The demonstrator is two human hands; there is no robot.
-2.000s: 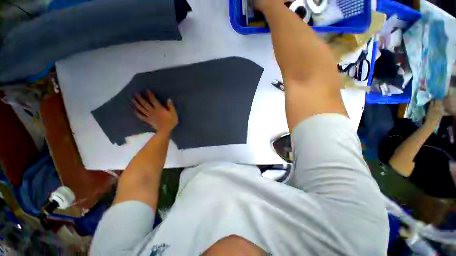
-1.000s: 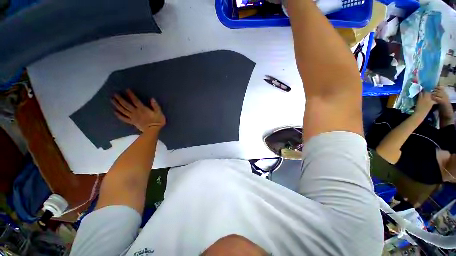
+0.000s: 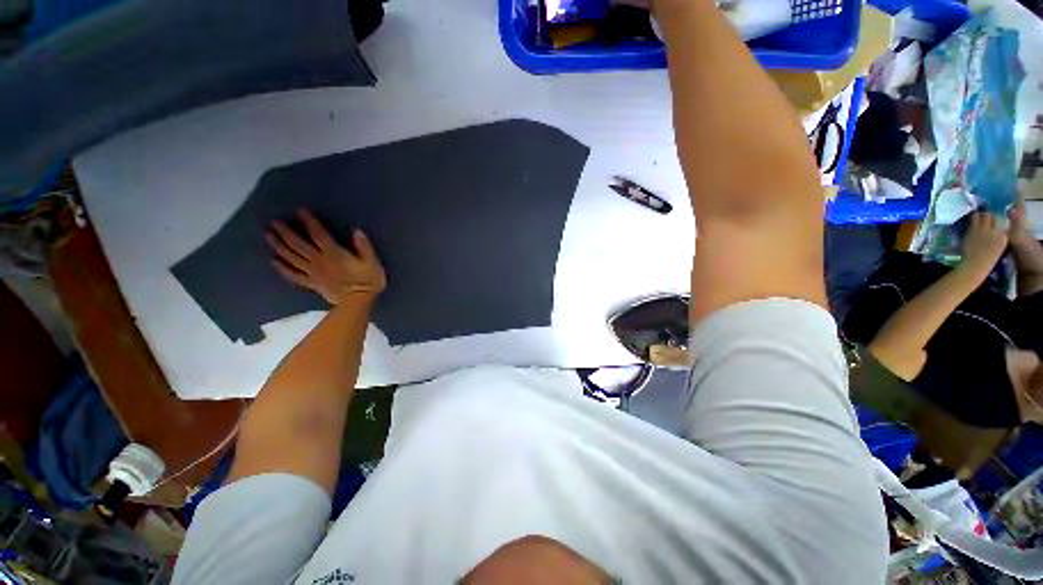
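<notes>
A dark grey cut garment panel (image 3: 458,229) lies flat on the white table (image 3: 458,103). My left hand (image 3: 328,261) rests palm down on the panel's left part, fingers spread. My right arm reaches over the table to the blue plastic basket (image 3: 595,62) at the top. My right hand is cut off by the top edge, so its grip is hidden. Small dark thread snips (image 3: 641,194) lie right of the panel. The steam iron (image 3: 650,329) sits at the near right, partly hidden by my right sleeve.
Large grey-blue stacked panels (image 3: 206,57) lie at the far left. A second blue bin (image 3: 846,206) with scraps and scissors stands at the right. Another person's hands (image 3: 986,242) hold light-blue material further right. A white tape roll (image 3: 137,466) hangs low at the left edge.
My right arm has shifted rightward over the basket since two seconds ago, uncovering the snips. My left hand stays flat on the panel. The camera view has shifted slightly.
</notes>
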